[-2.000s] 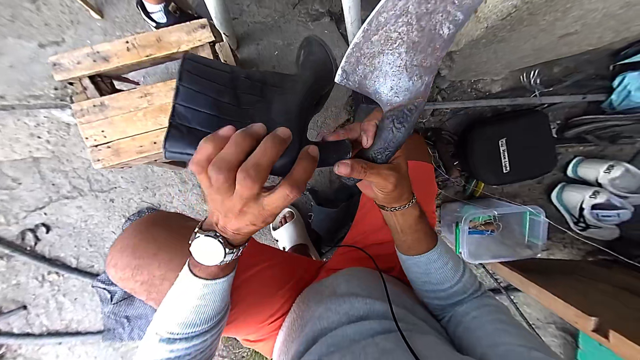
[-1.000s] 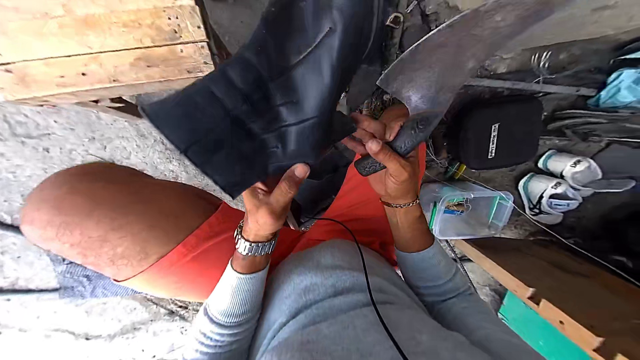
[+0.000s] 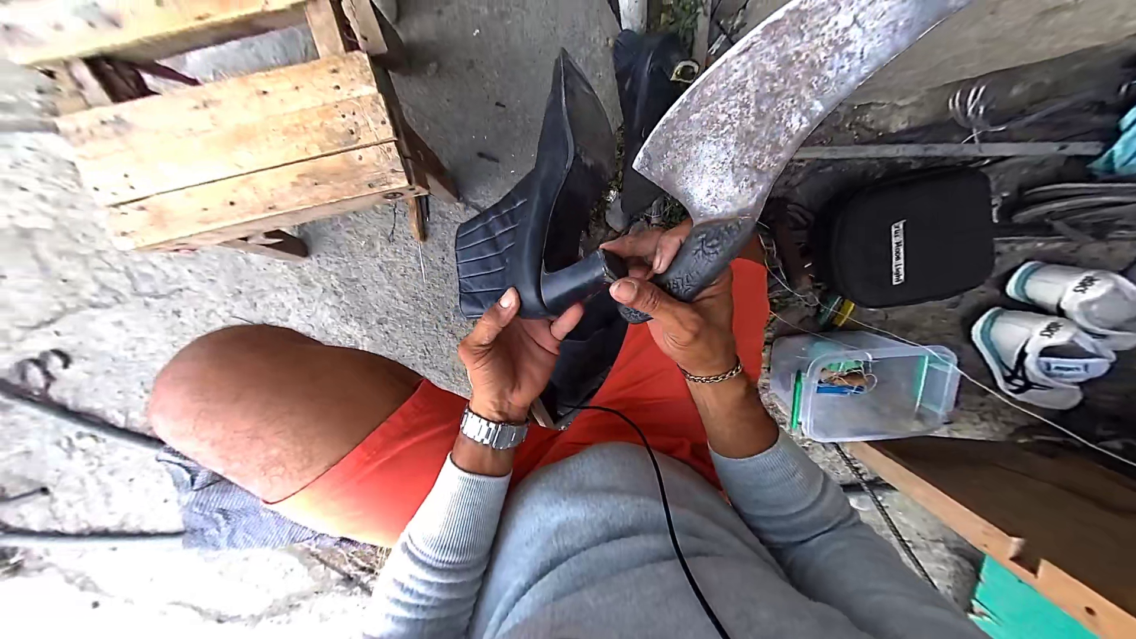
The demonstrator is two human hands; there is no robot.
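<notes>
My left hand (image 3: 515, 355) grips a black high-heeled boot (image 3: 568, 177) around its heel end, with the sole turned up and the pointed toe facing away from me. My right hand (image 3: 692, 311) is closed on the dark carved handle of a large curved blade (image 3: 754, 115), whose metal is mottled and worn. Its fingers also touch the tip of the boot's heel. The blade extends up and to the right, beyond the view's top edge. Another dark boot or similar black item (image 3: 648, 98) lies on the ground behind.
A wooden pallet-like stool (image 3: 257, 142) stands at upper left. On the right are a black zipped case (image 3: 914, 240), a clear plastic box (image 3: 879, 390) holding small items, white shoes (image 3: 1047, 346) and a wooden board (image 3: 958, 506). A thin cord runs past them.
The boot has turned in my left hand: its shaft hung toward the lower left a second ago, and now its sole and heel show. The right hand keeps hold of the blade's handle.
</notes>
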